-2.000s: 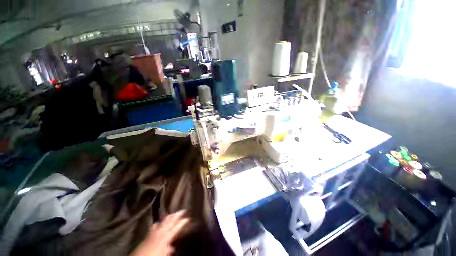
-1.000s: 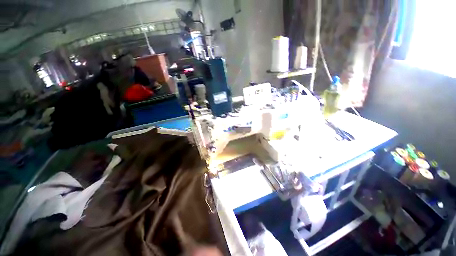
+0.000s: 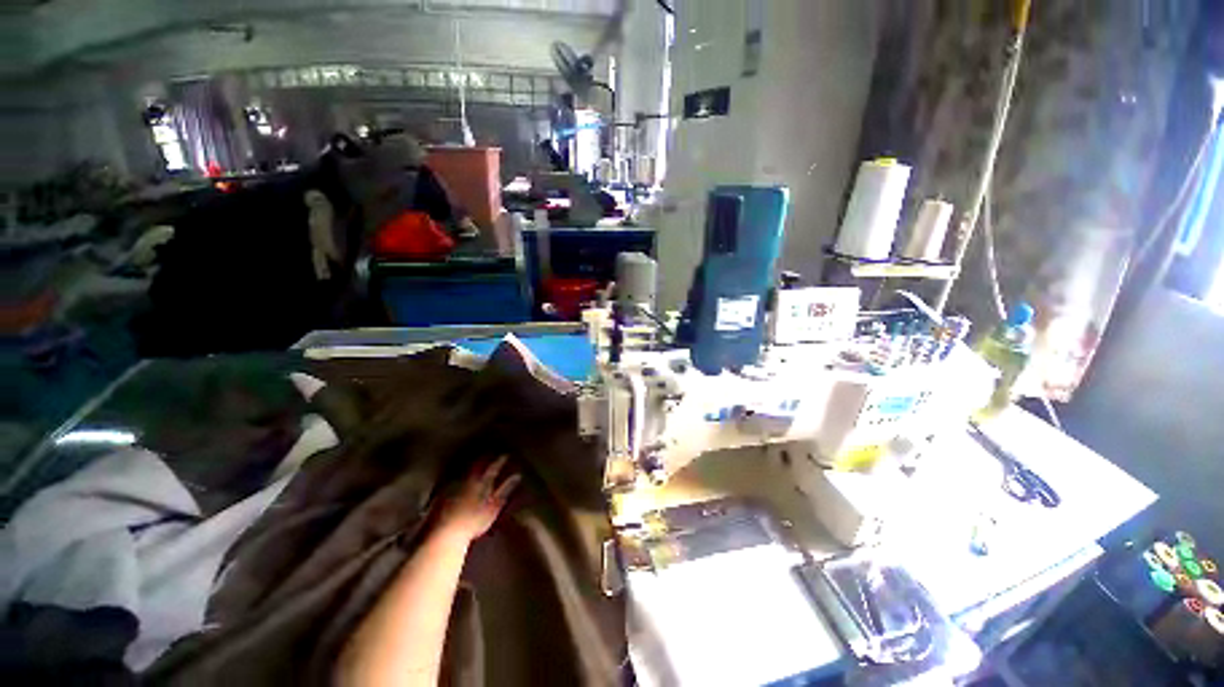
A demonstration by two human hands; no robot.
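Observation:
Brown fabric [image 3: 537, 577] lies in wide folds left of the sewing machine [image 3: 752, 416], its right edge beside the needle area [image 3: 631, 490]. My left hand [image 3: 479, 497] rests palm down on the fabric, fingers slightly apart, not gripping it. The forearm comes in from the bottom edge. My right hand is out of the picture. White and grey cloth [image 3: 101, 517] lies loose at the left. A pale strip [image 3: 517, 356] shows at the fabric's far edge. Whether the fabric is under the presser foot cannot be told.
A flat metal plate [image 3: 711, 530] is right of the needle. A metal frame piece [image 3: 879, 611] sits at the table's front. Scissors [image 3: 1027, 483] and a yellowish bottle [image 3: 1004, 356] are at the right. A dark blue upright unit [image 3: 736, 282] and thread cones [image 3: 875, 208] stand behind.
The view has shifted, so the machine appears larger and nearer. My left hand, almost out of the picture one second ago, now lies farther forward on the fabric. The fabric's folds have changed.

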